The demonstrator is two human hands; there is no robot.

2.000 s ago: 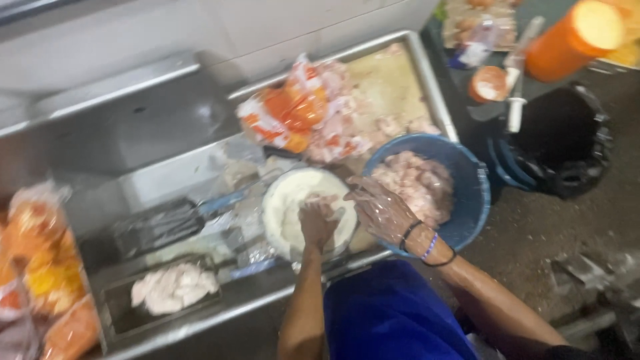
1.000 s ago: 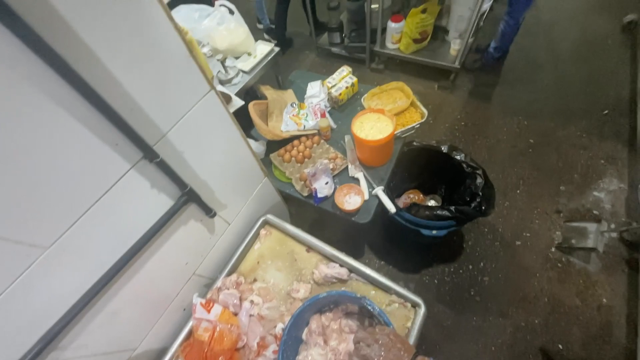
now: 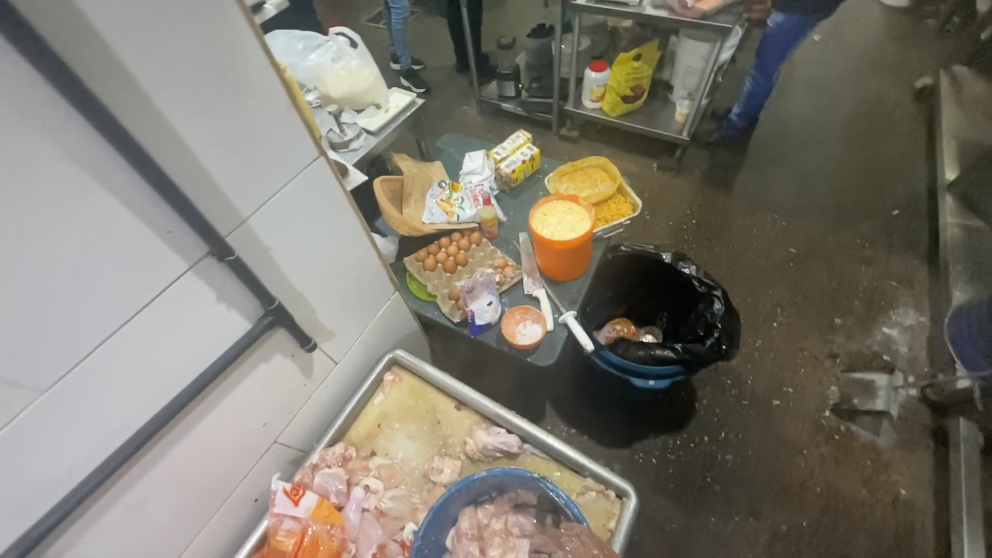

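Observation:
Raw chicken pieces (image 3: 496, 523) fill a blue plastic tub (image 3: 446, 504) at the bottom edge, which stands on a metal tray (image 3: 504, 418). At the tub's lower right, a brownish shape, perhaps part of my right hand (image 3: 583, 541), is cut off by the frame; whether it grips anything cannot be told. My left hand is out of view. More raw chicken (image 3: 372, 496) lies on the tray, beside an orange and white printed plastic bag (image 3: 306, 523). Cloudy yellowish liquid covers part of the tray's bottom.
A dark table (image 3: 496, 341) holds an egg carton (image 3: 434, 283), a knife (image 3: 535, 283), an orange container (image 3: 562, 252) and a small bowl (image 3: 524, 327). Beside it stands a black-lined bin (image 3: 651, 310). Tiled wall (image 3: 139, 325) borders the left; people stand near a metal shelf (image 3: 643, 120).
The view has swung up and right from the sink. Two seconds ago both my hands showed, the left in a white bowl, the right between it and the blue tub; the left is now out of frame.

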